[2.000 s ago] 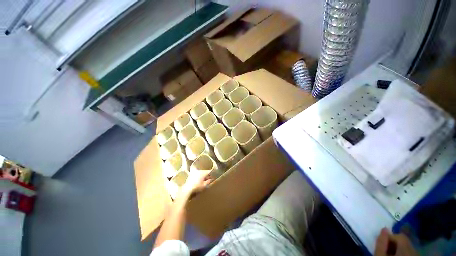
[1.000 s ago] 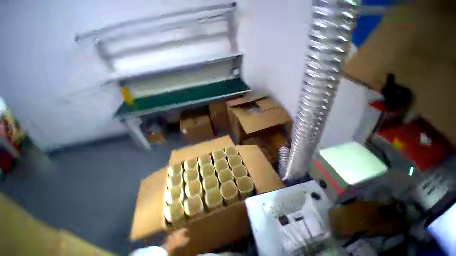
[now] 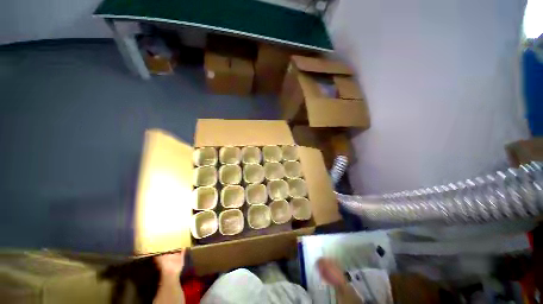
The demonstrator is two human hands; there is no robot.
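A large open carton stands in front of me with its flaps spread. It holds rows of cream hollow containers, upright with open ends up. A dark gap shows along the carton's near wall. My left hand is at the carton's near left corner, by the lower edge of the left flap; its fingers are partly hidden, so its grip is unclear. My right hand is blurred over the white machine table, right of the carton. Nothing is seen in it, but its fingers are unclear.
A ribbed silver duct crosses the right side behind the table. Another open carton stands at the wall, beside closed brown cartons under a green-topped bench. More brown cartons are at the lower left.
The view has turned and now looks down on the carton. My left hand has moved from the near containers to the carton's near left corner. My right hand now shows over the table.
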